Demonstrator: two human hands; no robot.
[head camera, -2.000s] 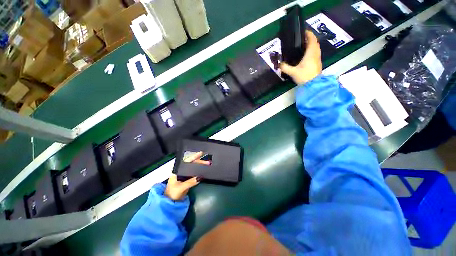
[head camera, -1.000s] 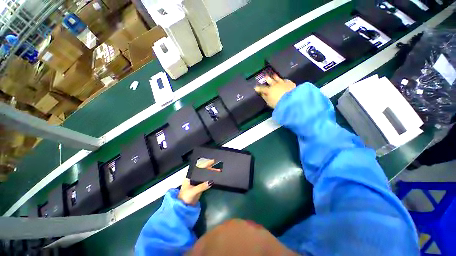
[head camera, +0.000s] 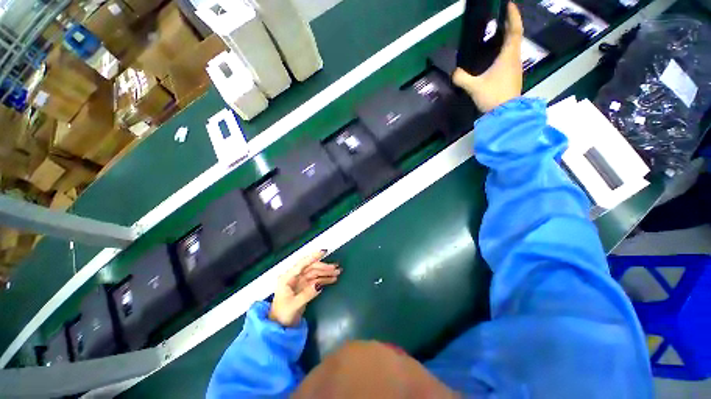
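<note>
My right hand (head camera: 499, 74) grips a black box part (head camera: 477, 39) at the upper right, above the line, thumb on the near side and fingers on the right side. Its far end is cut off by the picture's top edge. My left hand (head camera: 300, 287) is empty with fingers loosely extended, over the near rail and bench edge. Open black gift boxes (head camera: 273, 195) with lid flaps (head camera: 308, 167) stand in a slanting row on the conveyor. Small pale-and-dark contents show inside several of them.
White slotted inserts (head camera: 624, 160) are stacked at the right, with a clear plastic bag (head camera: 655, 101) beyond. A blue stool (head camera: 678, 312) stands lower right. Tall white stacks (head camera: 269, 47) and a single slotted piece (head camera: 226, 138) lie beyond the pale rail (head camera: 390, 195). Cartons (head camera: 93, 101) are upper left.
The black slotted insert is gone from my left hand. My right hand has moved from a box on the line to the upper right and now holds a black box part.
</note>
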